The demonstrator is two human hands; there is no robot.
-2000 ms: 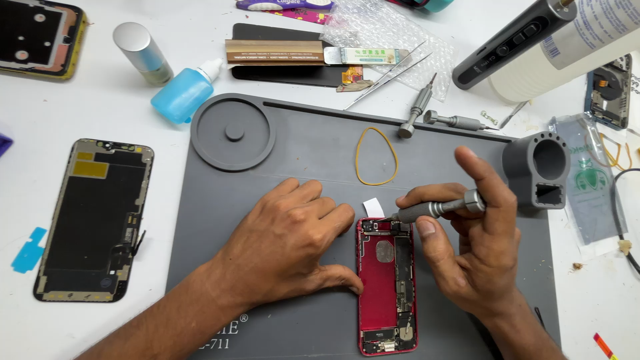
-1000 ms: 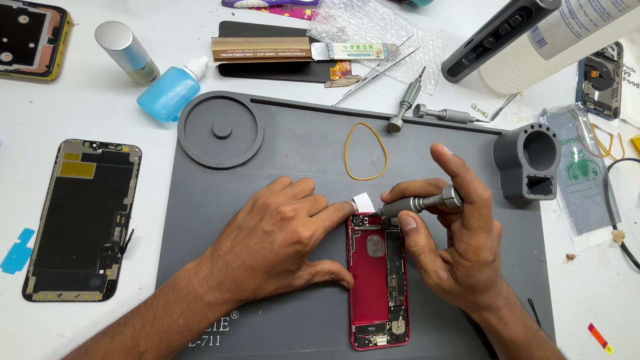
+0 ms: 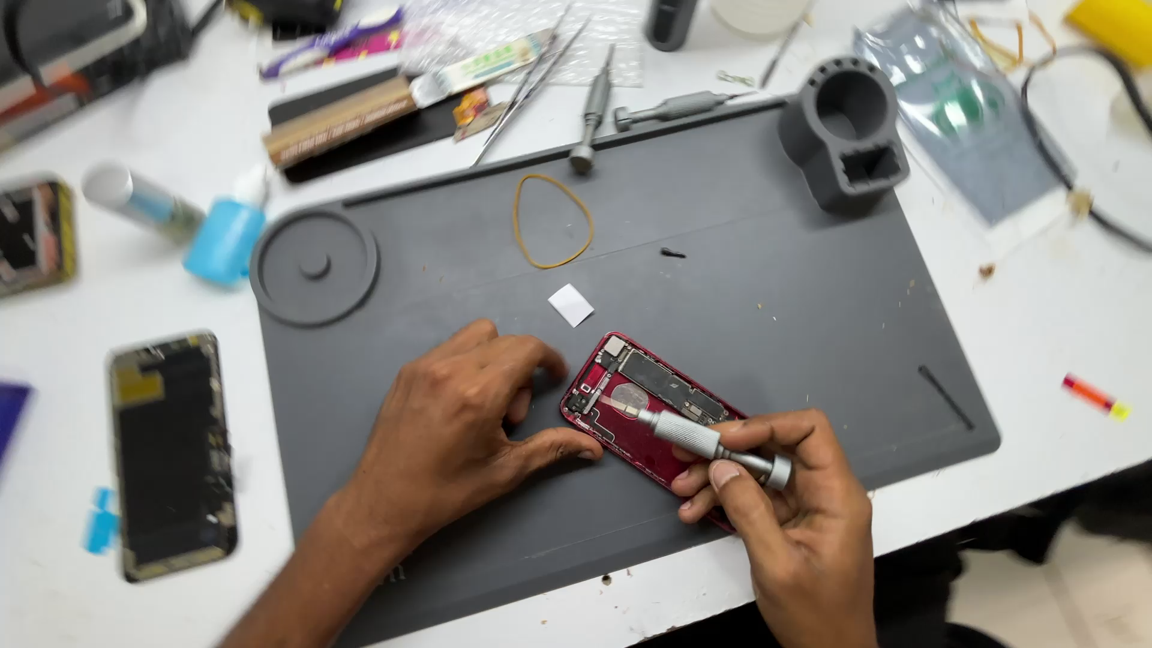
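Observation:
An open red smartphone housing (image 3: 648, 450) lies tilted on the grey repair mat (image 3: 810, 360), its logic board and round coil area showing. My right hand (image 3: 792, 513) holds a grey precision screwdriver (image 3: 688, 436) over the housing, the tip near its upper left part; some of its fingers are at the housing's lower end. My left hand (image 3: 477, 423) is at the housing's left side, thumb at its edge, fingers bent with nothing seen in them. A small white square (image 3: 571, 305) rests on the mat just above the housing.
A rubber band (image 3: 553, 221), two screwdrivers (image 3: 594, 112), tweezers (image 3: 531, 85) and a grey holder (image 3: 846, 130) are at the mat's far side. A phone screen assembly (image 3: 171, 454), a blue bottle (image 3: 225, 238) and a spray tube (image 3: 139, 202) stand or lie at the left.
The housing has turned, its top end now pointing up-left. My left fingers have come away from the white square. The screwdriver now points left over the housing. The view has rotated.

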